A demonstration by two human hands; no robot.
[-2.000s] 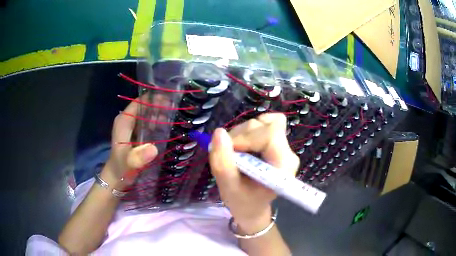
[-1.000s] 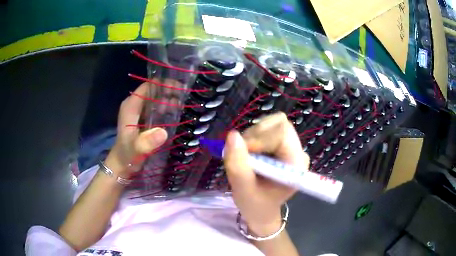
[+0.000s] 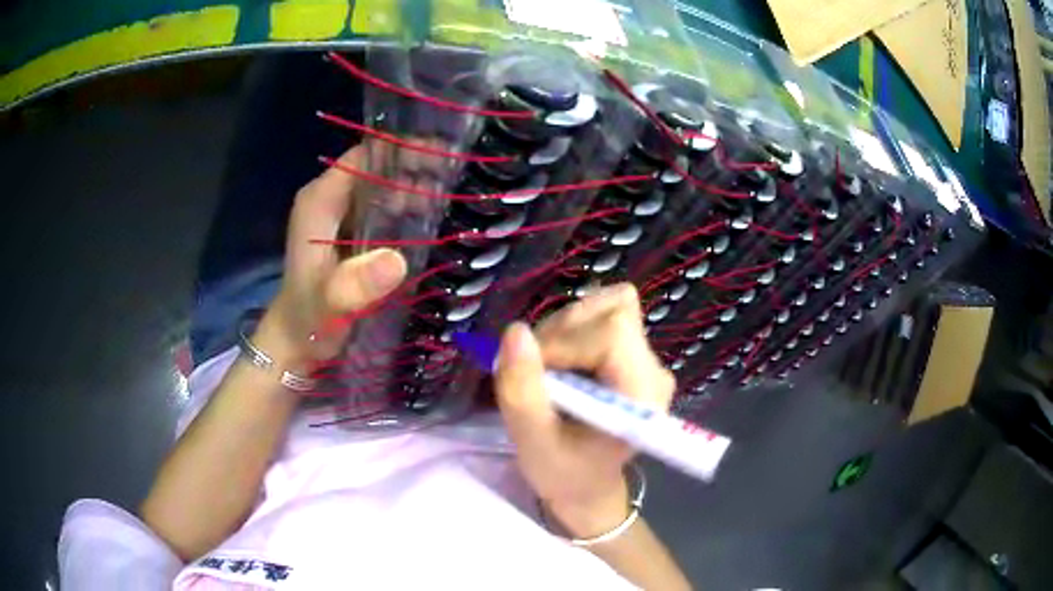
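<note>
My right hand [image 3: 583, 398] grips a white paint marker [image 3: 635, 425] with a blue-violet tip. The tip is at a lower component in the leftmost row; contact is too blurred to tell. Black round components with silver crescent rims [image 3: 508, 222] stand in close slanting rows in a clear plastic tray [image 3: 398, 214]. Thin red lead wires [image 3: 387, 188] cross the rows and stick out past the tray's left edge. My left hand [image 3: 335, 260] holds the tray's left side, thumb on top and fingers partly hidden behind the clear plastic.
The green bench [image 3: 150, 17] has yellow tape lines along its edge. Brown cardboard sheets [image 3: 849, 23] lie at the far right, one with handwriting. A stack with a cardboard side [image 3: 949, 358] stands lower right. A green floor sign [image 3: 852, 471] shows on the grey floor.
The marker tip has moved down the leftmost row, toward my body, with my right hand. The tray and bench sit higher in the view. My left hand keeps its hold on the tray.
</note>
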